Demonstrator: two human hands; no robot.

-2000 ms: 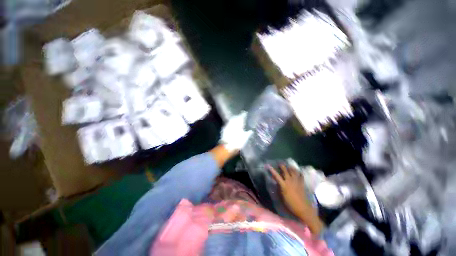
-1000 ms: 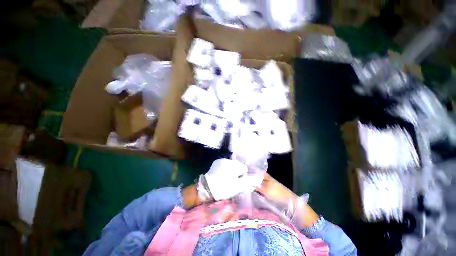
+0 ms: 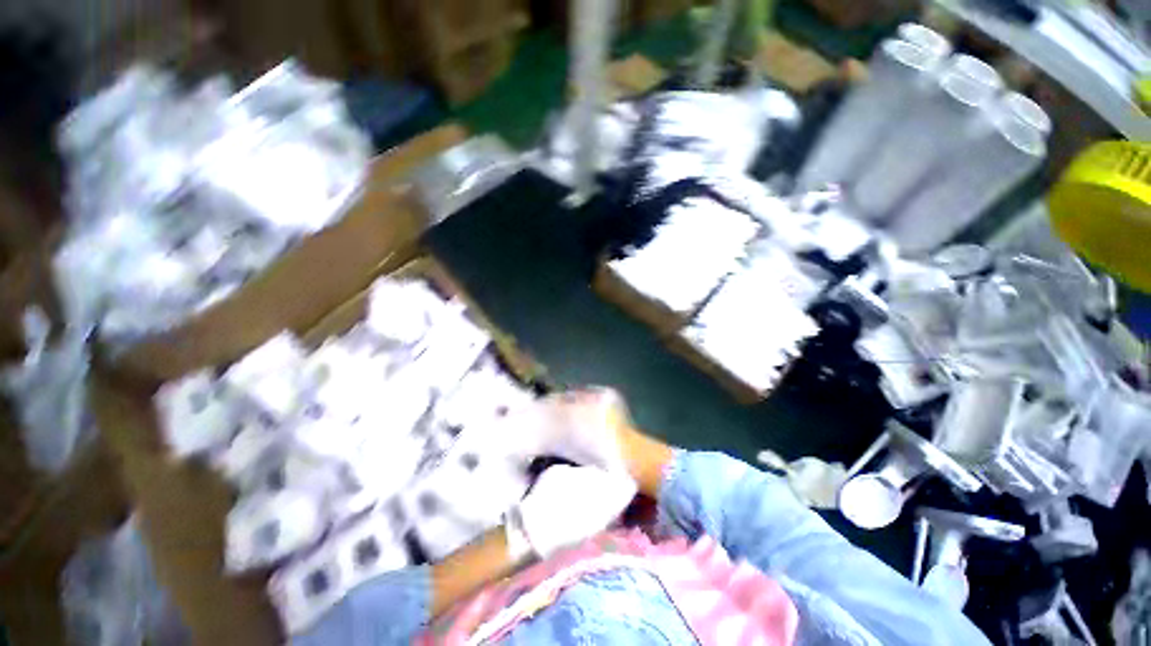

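Note:
My left hand, in a white glove, is low in the middle of the head view. My right hand is just above it, close together with it. Both are blurred and washed out. A pale shape lies at the fingers, over the near right part of the carton. Whether it is a bag or a housing, and which hand holds it, cannot be told. White plastic housings with dark square windows fill the open brown carton on the left, bagged or loose.
Clear bags are heaped behind the carton. Two stick trays stand on the black bench. Loose white housings and disc-ended arms clutter the right. Tall white tubes and a yellow slotted item are at the back right.
The view has swung right, bringing the bench's right side, tubes and yellow item into view. My hands have gone from apart over the bench to close together beside the carton's housings.

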